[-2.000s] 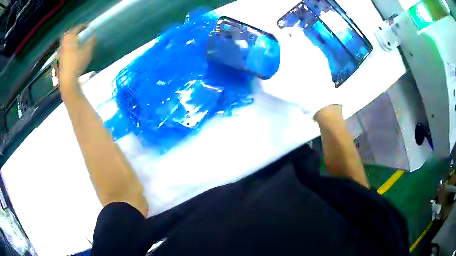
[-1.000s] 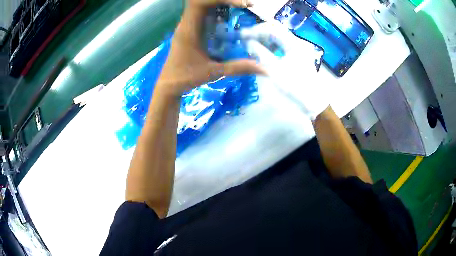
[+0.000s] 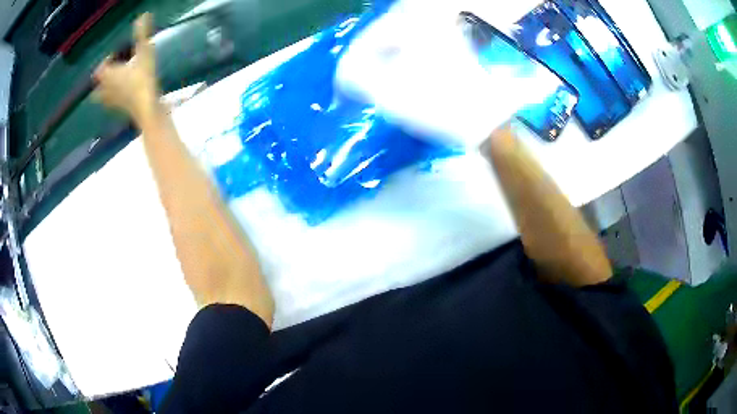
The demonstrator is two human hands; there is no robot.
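Observation:
My bare left hand (image 3: 129, 81) is at the upper left over the belt edge, blurred, fingers apart, with nothing clearly held. My white-gloved right hand (image 3: 428, 73) is a bright blur at upper centre, over the right part of the crumpled blue film pile (image 3: 311, 154); its fingers and any grip cannot be made out. At its right a dark-edged phone unit (image 3: 525, 69) with a blue face lies slanted, its middle partly hidden by the white blur. Two more units, one here (image 3: 594, 77) and one here (image 3: 618, 48), lie close together beyond it.
The white bench (image 3: 105, 275) runs diagonally along the green belt (image 3: 279, 28). A blurred grey shape (image 3: 214, 40) is on the belt, right of my left hand. A pale strip (image 3: 184, 93) lies at the belt edge. Grey machine housing (image 3: 703, 105) stands at the right.
My left hand has moved from the upper centre left to the belt. A third phone unit now lies beside the two at right. The unit seen over the film pile earlier is gone from there.

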